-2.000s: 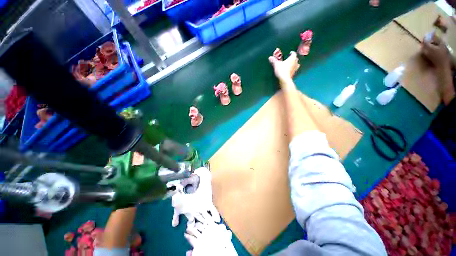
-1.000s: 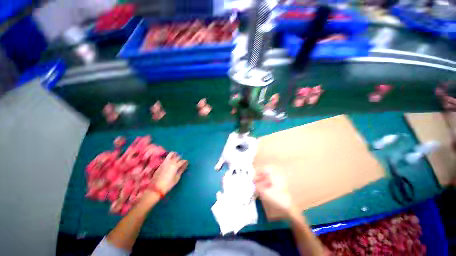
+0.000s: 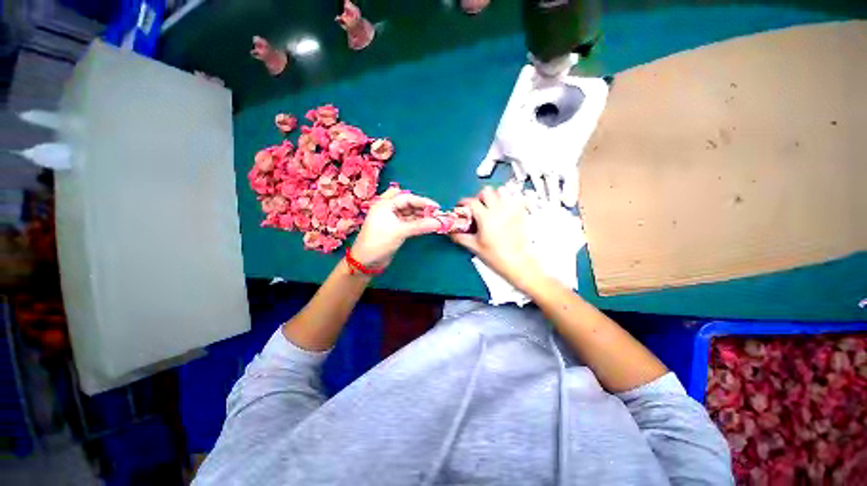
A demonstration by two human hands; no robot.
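My left hand (image 3: 392,226), bare with a red string at the wrist, and my right hand (image 3: 494,226), bare, meet over the near part of the bench. Pink-red and tan moulded parts (image 3: 445,221) are held between their fingertips; the fingers partly hide them, so I cannot tell exactly how many. A loose pile of petal-shaped parts (image 3: 318,180) lies on the bench left of my hands. White work gloves (image 3: 537,223) lie flat beside and partly under my right hand.
The green press (image 3: 563,28) stands behind white padding (image 3: 551,119) with a dark round hole. A cardboard sheet (image 3: 727,161) lies right, a blue bin (image 3: 702,365) of parts lower right, a pale box (image 3: 157,218) left. Figurines (image 3: 356,27) stand on the belt (image 3: 418,24).
The view has turned down and toward the bench's near edge. My left hand has left the pile and my right hand has come off the cardboard side; they now meet at the parts.
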